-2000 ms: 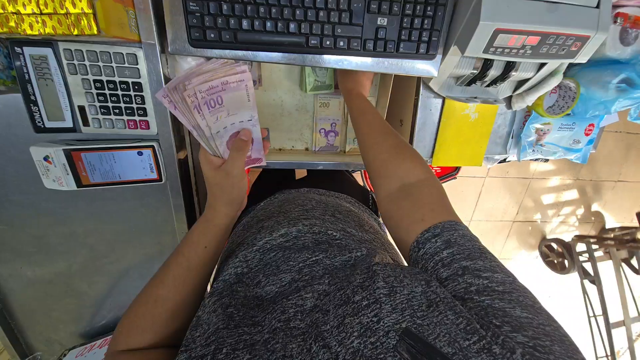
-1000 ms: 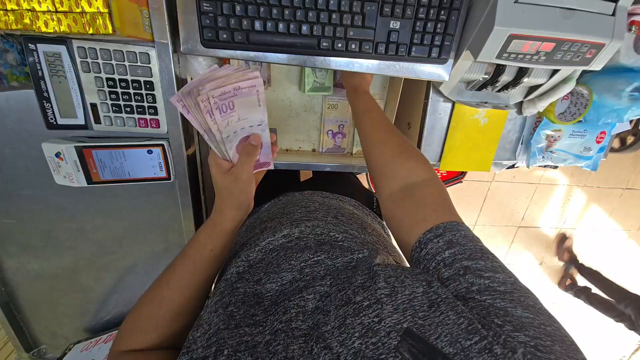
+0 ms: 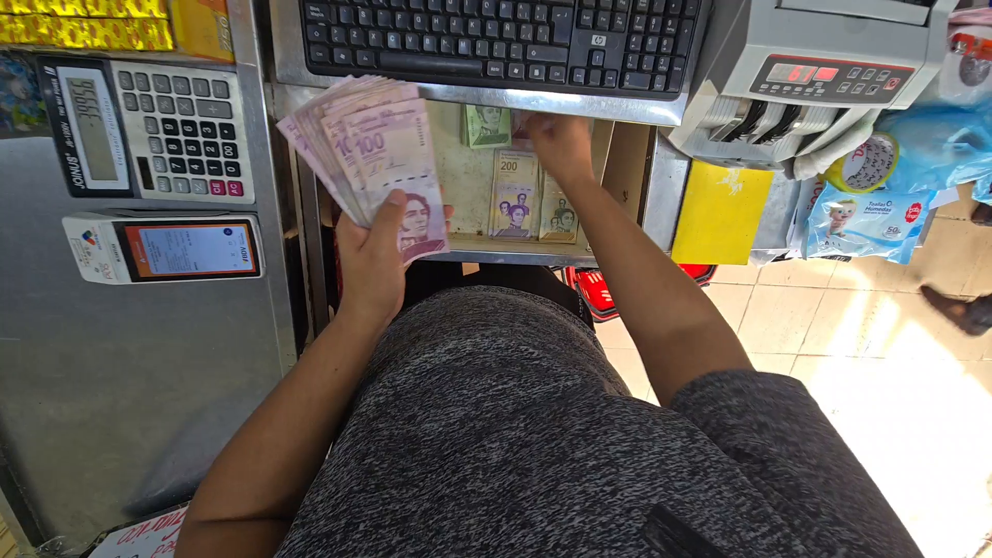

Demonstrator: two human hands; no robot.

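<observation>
My left hand (image 3: pixel 376 260) is closed on a fanned stack of purple 100 banknotes (image 3: pixel 364 147), its thumb pressed on the front note, over the left side of an open cash drawer (image 3: pixel 457 209). Deep in that drawer, partly under the keyboard shelf, my right hand (image 3: pixel 559 147) is at a reddish banknote (image 3: pixel 521 133); its fingertips are blurred, so whether it grips the note is unclear. Nearer the drawer's front lie a stack of 200 banknotes (image 3: pixel 515 194) and, beside it, more banknotes (image 3: pixel 558 213). A green banknote (image 3: pixel 488 126) lies behind them.
A black keyboard (image 3: pixel 496 39) sits on a metal shelf above the drawer. To the left are a calculator (image 3: pixel 151 128) and a payment terminal (image 3: pixel 163 248). On the right stand a banknote counter (image 3: pixel 814 77), a yellow card (image 3: pixel 721 213), a tape roll (image 3: pixel 864 163) and a wet-wipes pack (image 3: pixel 868 221).
My right hand has come partly out from under the keyboard shelf, uncovering more of itself. The left hand keeps hold of the purple notes.
</observation>
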